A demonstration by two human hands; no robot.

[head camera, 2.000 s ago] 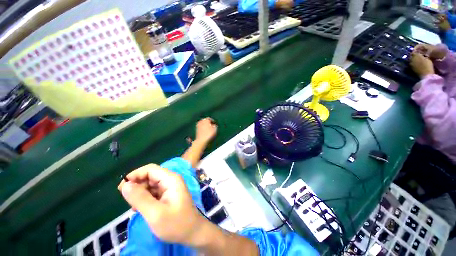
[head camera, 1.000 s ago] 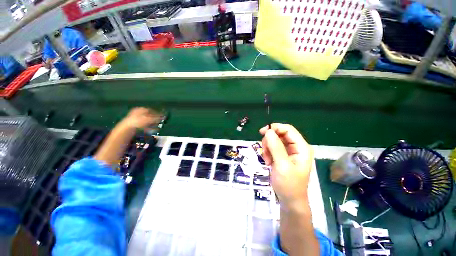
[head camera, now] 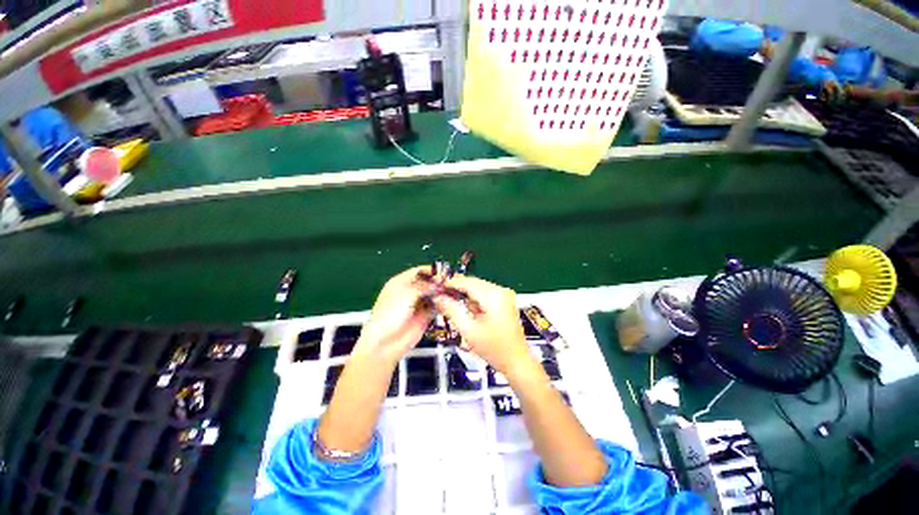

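My left hand [head camera: 399,314] and my right hand [head camera: 484,320] meet above the back of the white compartment tray [head camera: 433,453]. Their fingertips hold a small dark electronic unit [head camera: 439,288] between them; its details are blurred and partly hidden by the fingers. Flat black parts [head camera: 421,373] fill several back cells of the white tray. Another dark unit with gold spots [head camera: 542,327] lies at the tray's back right. The black compartment tray [head camera: 91,422] stands at the left, with several units [head camera: 189,398] in its right-hand cells.
The green conveyor belt [head camera: 343,231] runs behind the trays, with several small units [head camera: 286,292] on it. A metal can [head camera: 657,320], a black fan [head camera: 768,328], a yellow fan [head camera: 860,280] and a power strip [head camera: 734,468] stand at the right. A yellow-edged sheet [head camera: 564,80] hangs above.
My left hand has moved right from above the black tray and belt edge to meet my right hand. Both now hold a unit. The view has shifted, showing more of the black tray.
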